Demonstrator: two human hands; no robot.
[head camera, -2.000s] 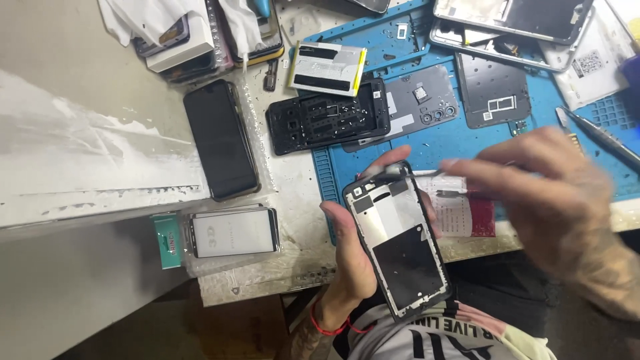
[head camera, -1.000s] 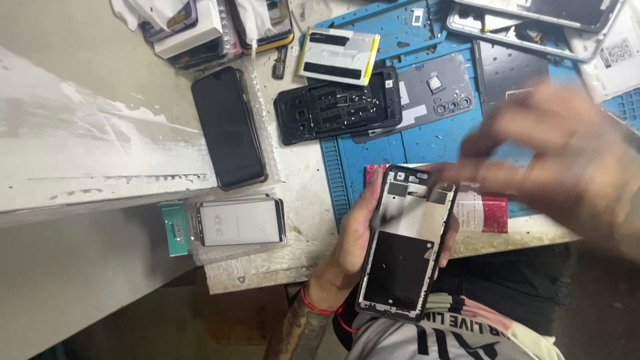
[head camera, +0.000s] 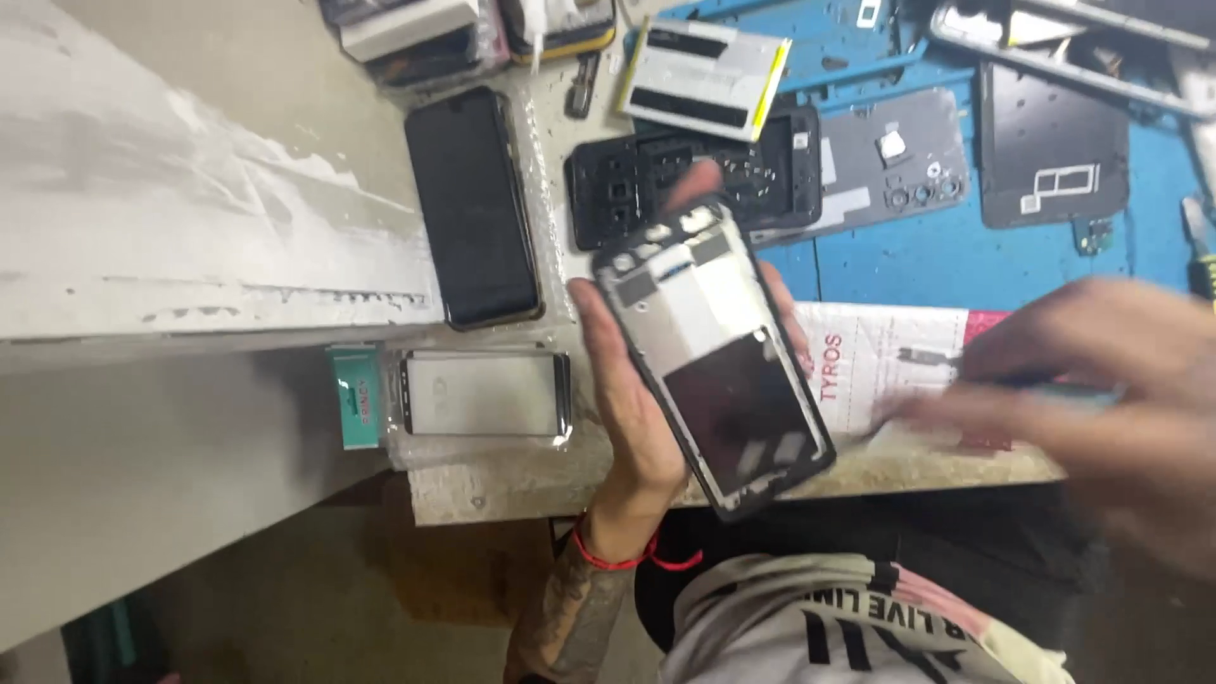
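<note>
My left hand (head camera: 632, 408) holds a phone frame (head camera: 717, 356) from beneath, its fingers around both long edges. Silvery and black areas show inside the frame, with small cutouts at its upper end. To the right of it, my right hand (head camera: 1073, 389) is blurred; a thin tool seems to be between its fingers, but its kind cannot be told. Beneath and beside the right hand lies a white and red printed packet (head camera: 855, 366). Beyond the frame are a black phone housing (head camera: 598, 214) and a phone battery (head camera: 698, 76) with yellow edges, which overlaps the housing.
A dark phone (head camera: 475, 209) lies left of the housing. Nearer is a packaged screen glass (head camera: 484, 394). A grey back cover (head camera: 893, 157) and a dark panel (head camera: 1054, 142) rest on the blue mat (head camera: 883, 271). Tweezers (head camera: 1197, 237) lie at the right edge. The bench edge (head camera: 513, 489) runs below.
My right hand was over the frame's upper end one second ago; it is now off to the right of it. The frame, still in my left hand, is tilted differently.
</note>
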